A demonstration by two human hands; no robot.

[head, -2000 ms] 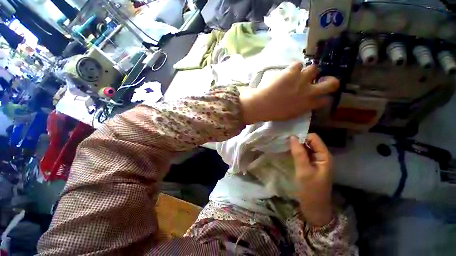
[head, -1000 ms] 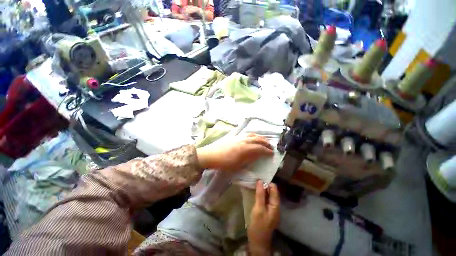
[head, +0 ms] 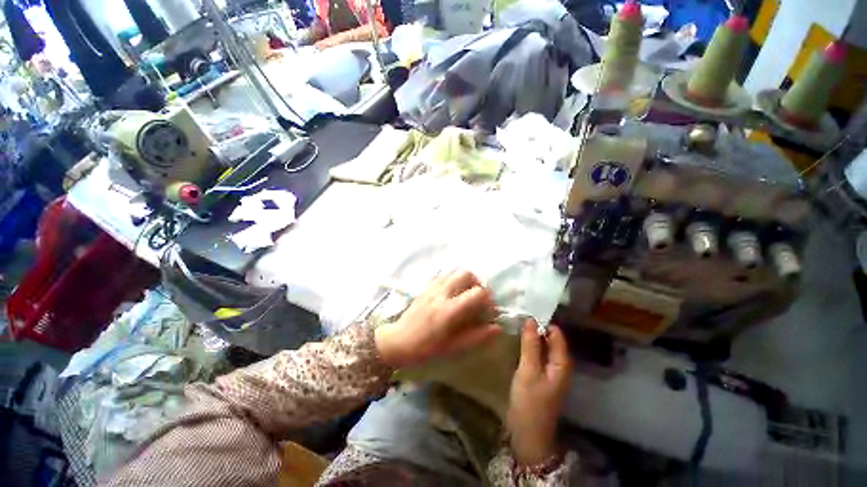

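White fabric lies spread over the pale table, its right edge at the needle area of the overlock machine. My left hand is closed on the white fabric, left of and below the machine head. My right hand pinches the fabric's near corner between thumb and finger, just below the needle area. Pale green fabric hangs below my hands over my lap. The presser foot is too small and dark to make out.
A cream-green sewing machine stands at the left beside white scraps. A grey fabric pile lies behind. Green thread cones stand above the overlock. A red basket and a scrap bag are at the left. A person sits far back.
My left hand has come back from the needle area to the fabric's near edge, and its fingers have curled. My right hand still pinches the corner. The camera view has shifted, bringing the thread cones into view.
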